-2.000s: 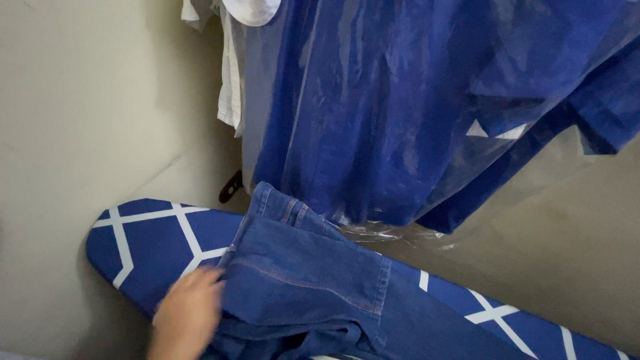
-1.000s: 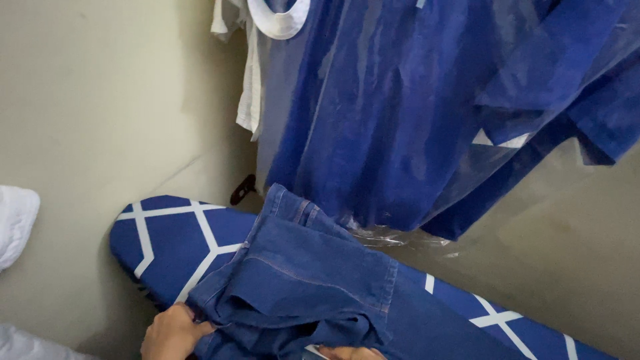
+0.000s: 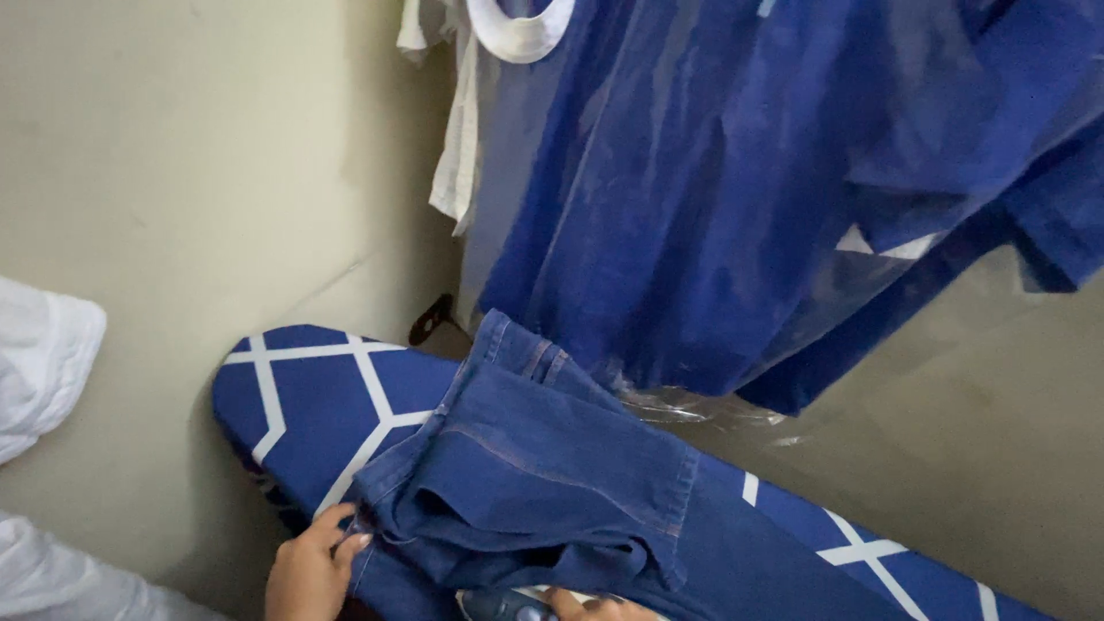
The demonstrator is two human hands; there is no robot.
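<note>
A blue denim garment (image 3: 552, 457) with visible stitched seams lies bunched and folded across an ironing board (image 3: 315, 392) in a blue cover with white lines. My left hand (image 3: 306, 565) pinches the garment's edge at its left side, thumb and fingers closed on the denim. At the bottom edge of the view, my right hand (image 3: 599, 606) is on a clothes iron (image 3: 496, 604), which is only partly in view. The iron rests at the near folds of the denim; its soleplate is hidden.
Blue clothes (image 3: 690, 190) in clear plastic hang behind the board, next to a white garment (image 3: 461, 147) and a white ring-shaped item (image 3: 522, 34). White cloth (image 3: 43, 362) shows at the left edge. A pale wall (image 3: 172, 172) stands behind.
Two seconds ago my left hand was blurred beside the garment and my right hand was out of view. Now the left holds the denim's edge, and the right is in view with the iron.
</note>
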